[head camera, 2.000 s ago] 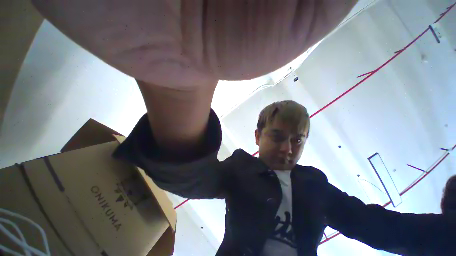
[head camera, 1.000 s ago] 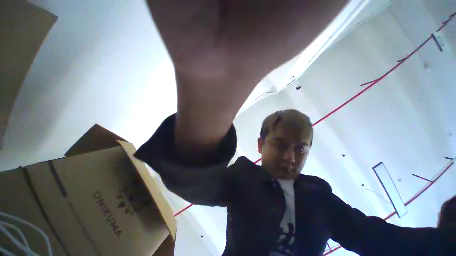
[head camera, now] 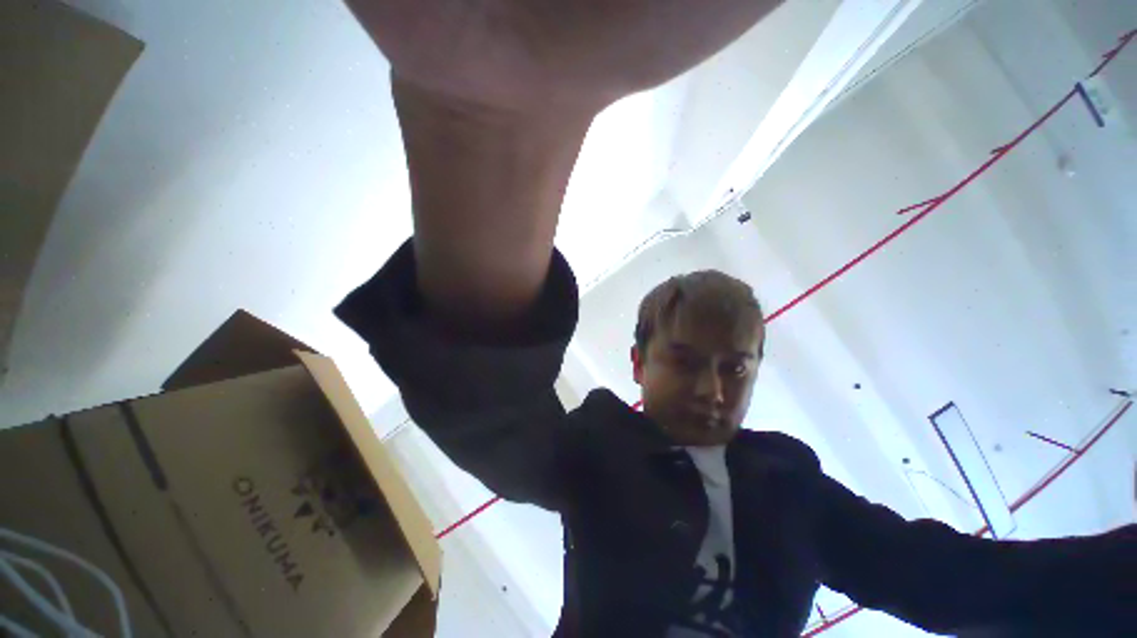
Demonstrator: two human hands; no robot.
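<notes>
The camera looks upward at a person in a dark jacket (head camera: pixel 636 523) and a white T-shirt with a black graphic. If this is the wearer, my right hand (head camera: pixel 561 44) is the large, blurred one at the top edge, close to the lens. Its fingers are cut off, so its grip is hidden. The other sleeve (head camera: pixel 948 561) reaches to the right edge, and my left hand is out of the picture. No held thing shows.
A brown carton (head camera: pixel 187 523) marked ONIKUMA, with open flaps, stands at lower left. Thin white cords (head camera: pixel 62 586) loop at the lower left corner. A brown panel or flap (head camera: pixel 56 112) shows at upper left. White ceiling with red pipes (head camera: pixel 860 256) lies behind.
The hand over the lens has drawn back toward the top edge, showing more forearm. The person's head has shifted slightly left since a second ago. The brown shape at the right edge has nearly left view.
</notes>
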